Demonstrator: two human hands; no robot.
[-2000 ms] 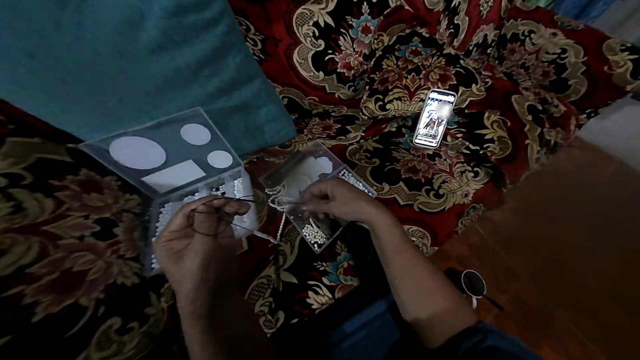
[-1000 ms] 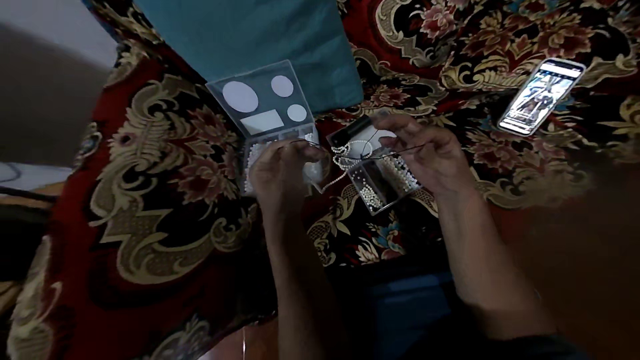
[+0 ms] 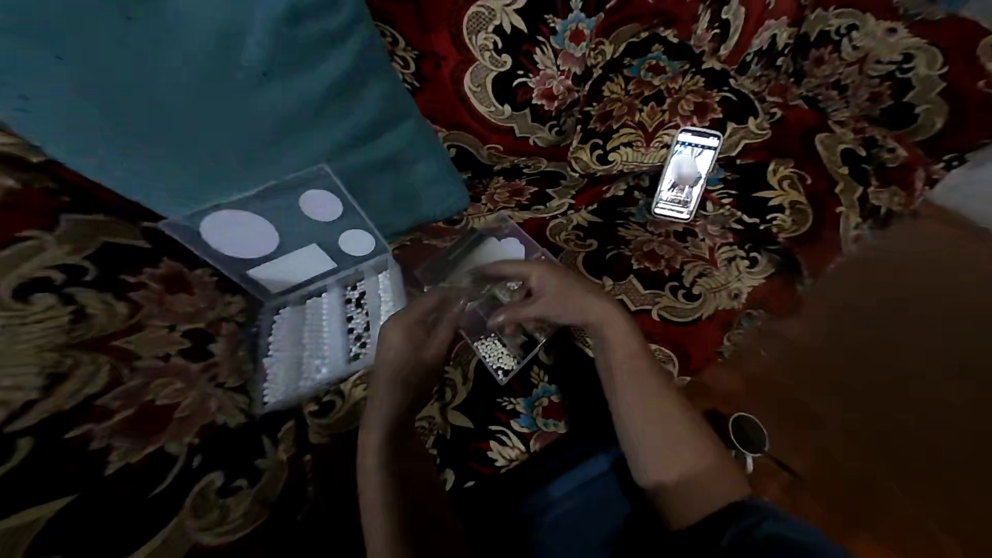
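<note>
My left hand is between two clear plastic bead boxes, its fingers bent together near the right box's edge; blur hides what they hold. My right hand is over the right bead box, thumb and fingers curled, and whether they grip anything is unclear. Cream beads lie in that box's near compartment. The left bead box has its lid raised, with white oval, round and rectangular labels on it. White beads and a column of dark and white beads fill its compartments.
A teal cushion stands behind the left box. A lit smartphone lies on the red and black floral cover at the right. On the brown floor at the lower right is a cup with a dark handle-like stick beside it.
Both hands were raised and apart with a thin dark cord between them; now they are lower and close together at the right box. The view has swung and returned.
</note>
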